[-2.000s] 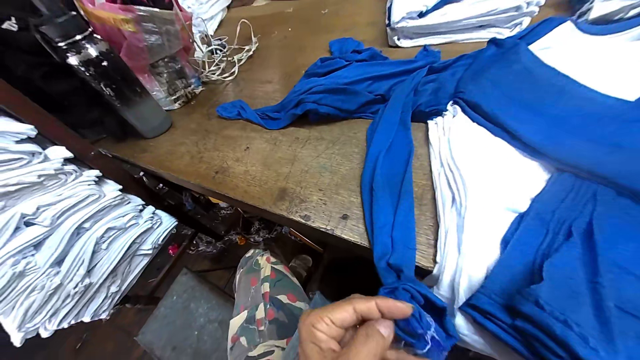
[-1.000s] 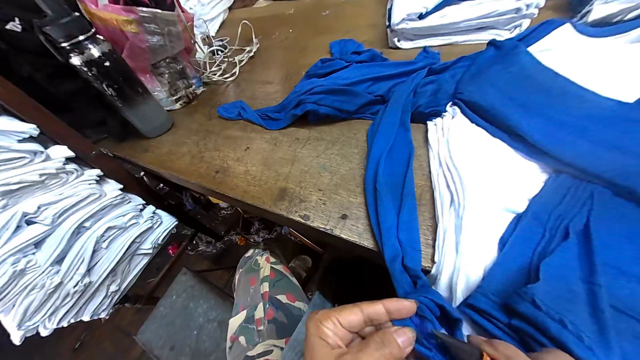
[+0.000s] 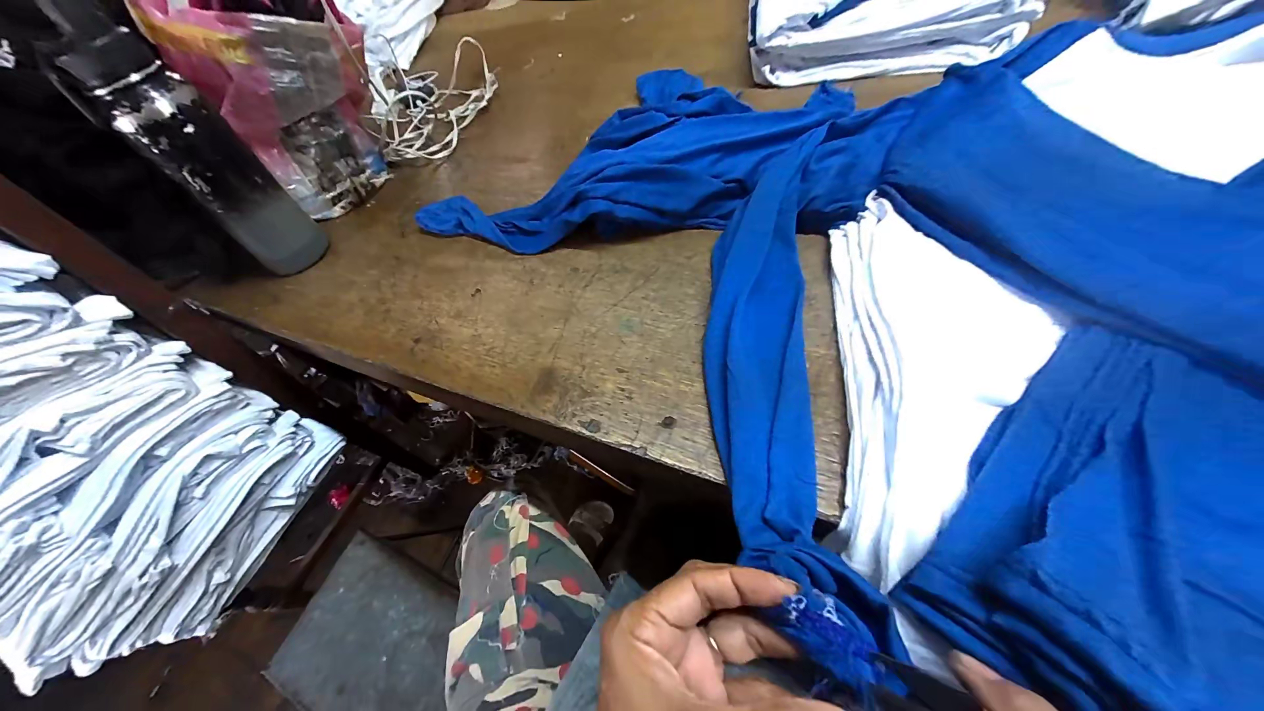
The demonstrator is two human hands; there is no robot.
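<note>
My left hand (image 3: 691, 642), with a ring on one finger, pinches the frayed end of a blue fabric sleeve (image 3: 760, 365) at the bottom centre. My right hand (image 3: 997, 686) shows only in part at the bottom edge, holding a dark, pointed tool (image 3: 918, 681) against the frayed threads; its exact kind cannot be told. The sleeve hangs over the table edge from a blue garment (image 3: 1116, 207) spread at the right. Folded white cloth (image 3: 918, 385) lies under and beside the blue fabric.
A wooden table (image 3: 513, 316) carries a black bottle (image 3: 188, 148), a pink plastic bag (image 3: 267, 89), tangled white cord (image 3: 425, 109) and a folded white stack (image 3: 889, 39). Left and lower stands a tall pile of white garments (image 3: 128, 464). Patterned trouser fabric (image 3: 523, 592) shows below the table edge.
Two seconds ago only my left hand showed at the sleeve end. My right hand and the dark tool have since come in from the bottom edge, beside it.
</note>
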